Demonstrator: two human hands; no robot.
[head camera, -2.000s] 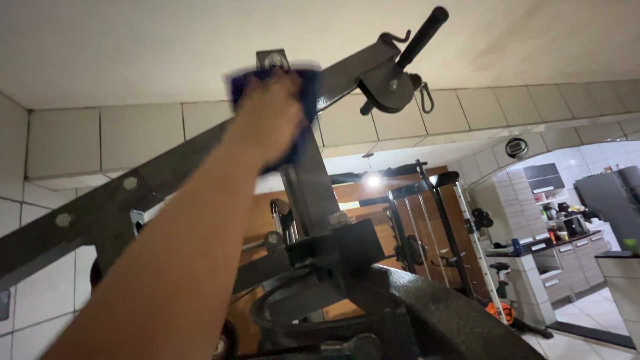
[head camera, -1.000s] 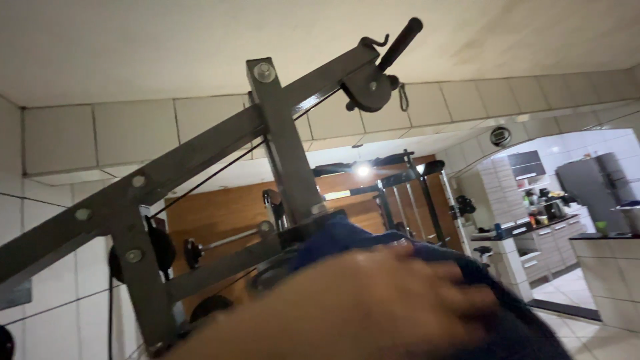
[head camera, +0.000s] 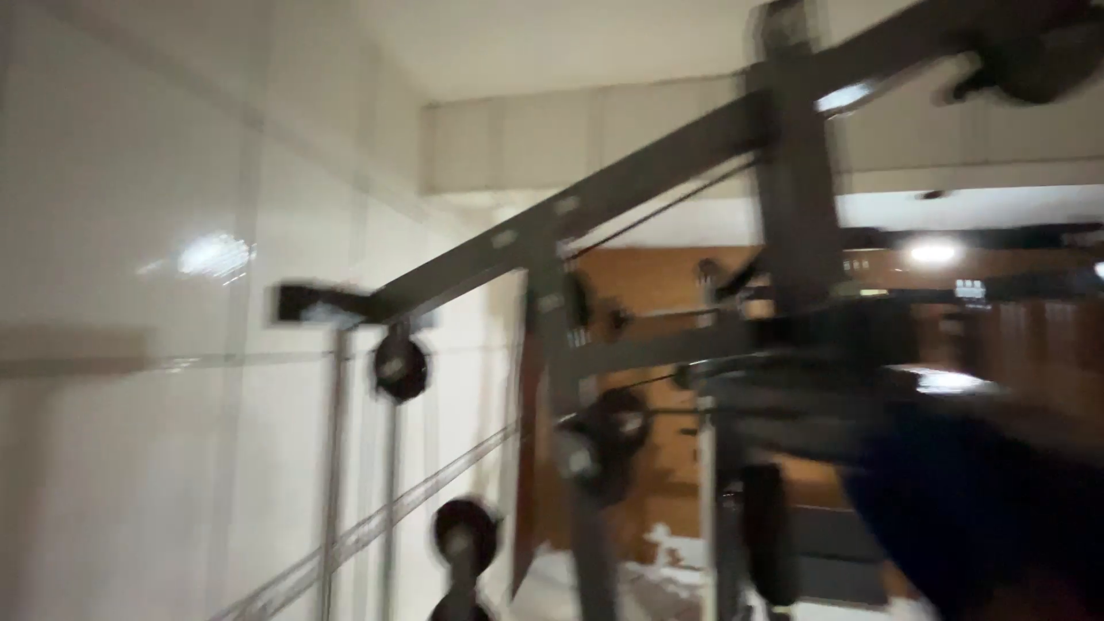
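Note:
The grey steel frame of a cable exercise machine (head camera: 655, 181) fills the middle and right, blurred by motion. Its sloping top beam crosses an upright post (head camera: 798, 190). A black pulley (head camera: 401, 366) hangs under the beam's left end, and more pulleys (head camera: 604, 431) sit lower on the frame. A dark blue cloth (head camera: 949, 492) shows at the lower right, against the machine's dark parts. Neither of my hands can be made out; the area below the cloth is too dark and blurred to tell.
A pale tiled wall (head camera: 172, 431) runs close along the left side, beside the machine's vertical guide rods (head camera: 336, 466). Behind the frame are a brown wooden panel (head camera: 660, 492) and other gym equipment. A bright ceiling lamp (head camera: 934, 252) shows at the right.
The view has swung left. The hand that wiped a blue cloth on the upright, then lay over the cloth lower on the machine, is no longer discernible.

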